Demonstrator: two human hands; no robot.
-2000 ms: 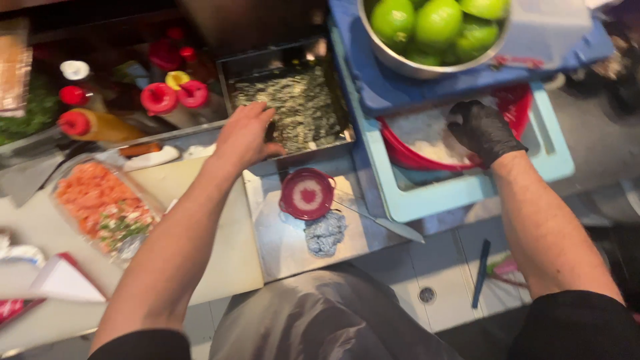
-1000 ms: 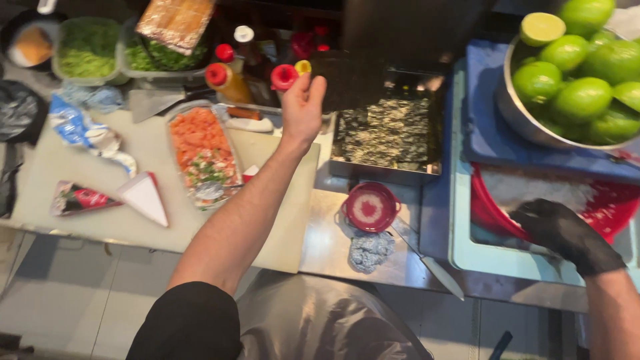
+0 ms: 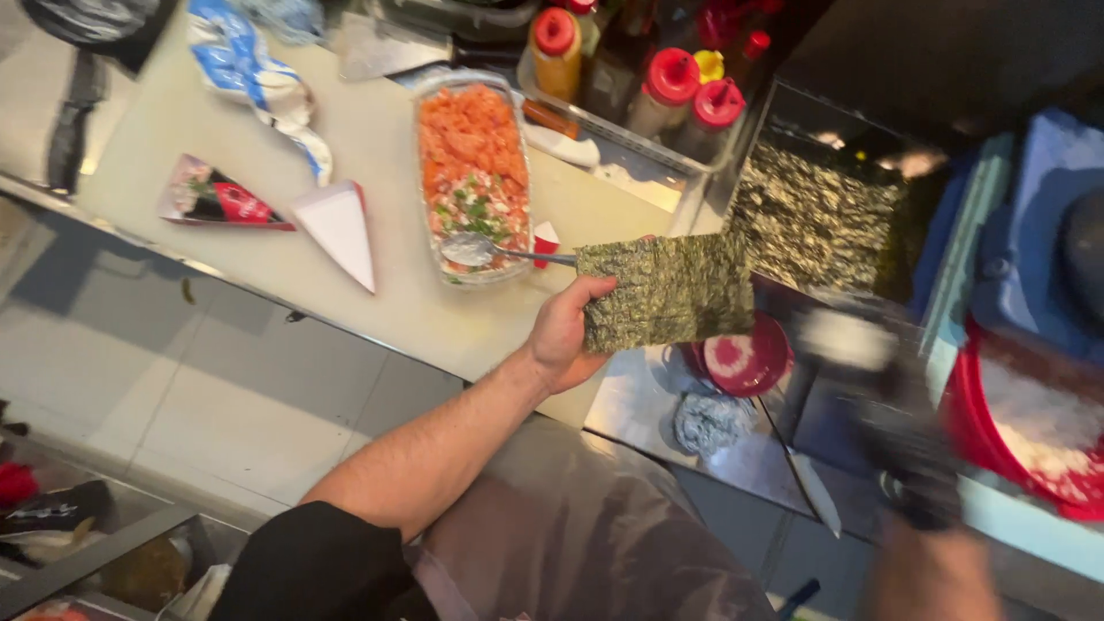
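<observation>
My bare left hand [image 3: 569, 336] holds a rectangular nori sheet [image 3: 664, 289] flat, thumb on top, over the right end of the cutting board. My right hand [image 3: 897, 423], in a black glove and blurred by motion, holds a clump of white rice [image 3: 847, 338] at its fingertips, right of the nori. A red tub of rice [image 3: 1044, 440] is at the far right. Left of the nori is a plastic tray of diced orange fish [image 3: 474, 138] with chopped greens and a spoon [image 3: 470, 249] in it. More nori pieces [image 3: 811, 216] fill a metal bin behind.
On the white cutting board [image 3: 379, 198] lie paper cones [image 3: 341, 233] and a blue-and-white wrapper [image 3: 250, 69]. Squeeze bottles [image 3: 673, 78] stand in a rack. A red bowl [image 3: 749, 358], a crumpled blue cloth [image 3: 711, 423] and a knife [image 3: 813, 492] lie near the counter's front edge.
My left hand has left the red-capped bottles and now holds a nori sheet. My right hand has come out of the red tub with rice. The view has shifted and turned.
</observation>
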